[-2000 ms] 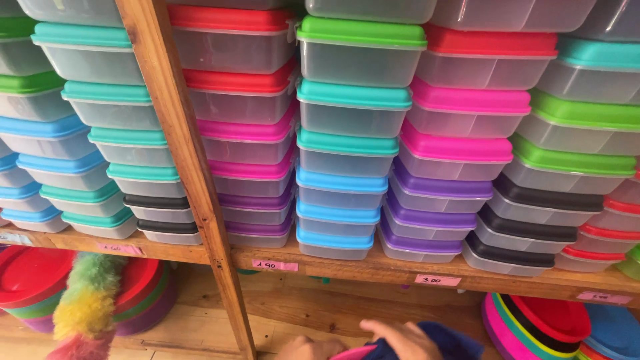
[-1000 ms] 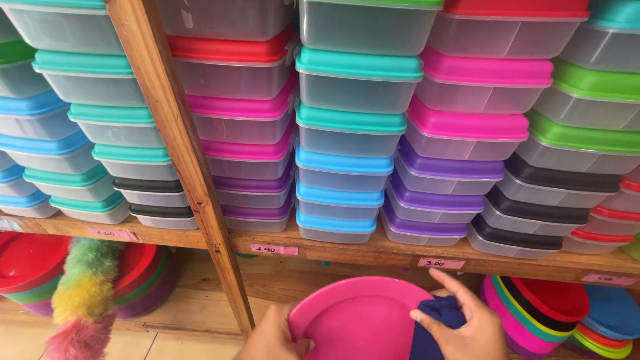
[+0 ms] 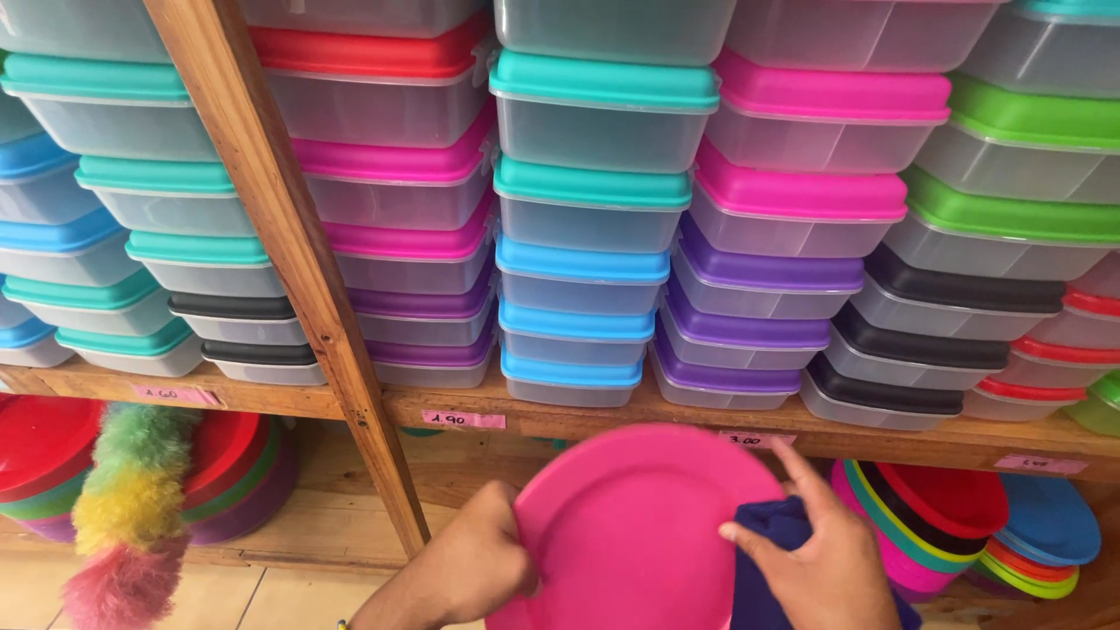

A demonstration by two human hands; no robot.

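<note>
A round pink plastic plate or lid [image 3: 630, 525] is held up at the bottom centre, its lower edge cut off by the frame. My left hand [image 3: 472, 560] grips its left rim, fingers curled behind. At the right rim, my right hand [image 3: 818, 542] holds a dark blue cloth [image 3: 770, 569] against the plate, with the thumb in front and the index finger raised. Part of the cloth hangs below the right hand.
Stacks of clear containers with coloured lids [image 3: 577, 271] fill a wooden shelf [image 3: 560, 420] bearing pink price tags. A wooden post [image 3: 324, 341] slants down at left, near a fluffy multicoloured duster [image 3: 131, 490]. Round coloured tubs [image 3: 927, 516] stand beneath the shelf at right.
The pink plate, barely in view two seconds ago, has come up into sight between my hands. Since one second ago, my right thumb and the cloth remain at its right edge.
</note>
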